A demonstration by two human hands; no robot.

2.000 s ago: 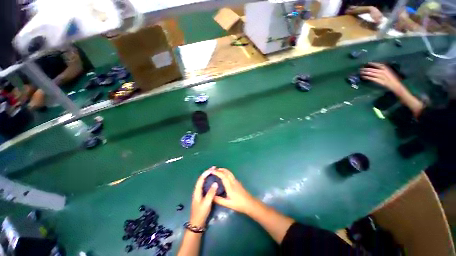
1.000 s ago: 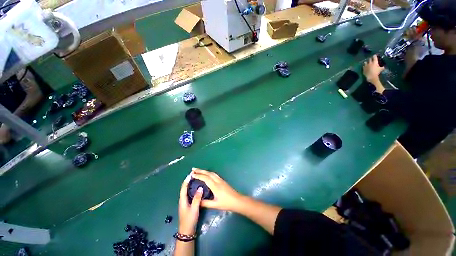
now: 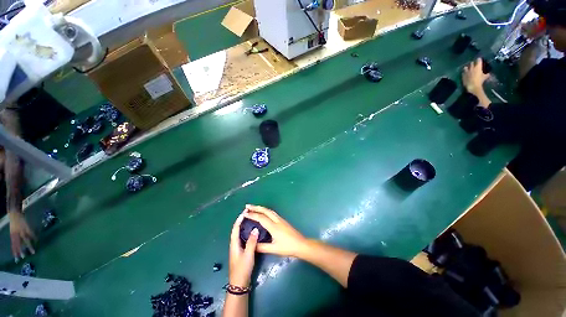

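Note:
A black housing (image 3: 254, 231) is held upright between both hands, its end facing up. My left hand (image 3: 239, 257) wraps its left side, with a bracelet at the wrist. My right hand (image 3: 276, 234) wraps its right side. A thumb presses on the housing's end; whether a small part is under it is hidden. A loose pile of small black fittings (image 3: 180, 298) lies left of the hands, with one single fitting (image 3: 216, 267) apart from it. Another housing (image 3: 415, 174) stands on the green belt to the right, its open end showing.
An open carton of housings (image 3: 539, 232) is at the lower right. The belt (image 3: 310, 204) carries a dark housing (image 3: 269, 132) and motor subassemblies (image 3: 260, 157) on its far lane. A neighbour's hand (image 3: 475, 78) is at upper right. Another person's hand (image 3: 22, 234) is at far left.
The far-lane parts have shifted right in view since a second ago. Another person's hand has come into view over the belt at far left. Both my hands still hold the housing.

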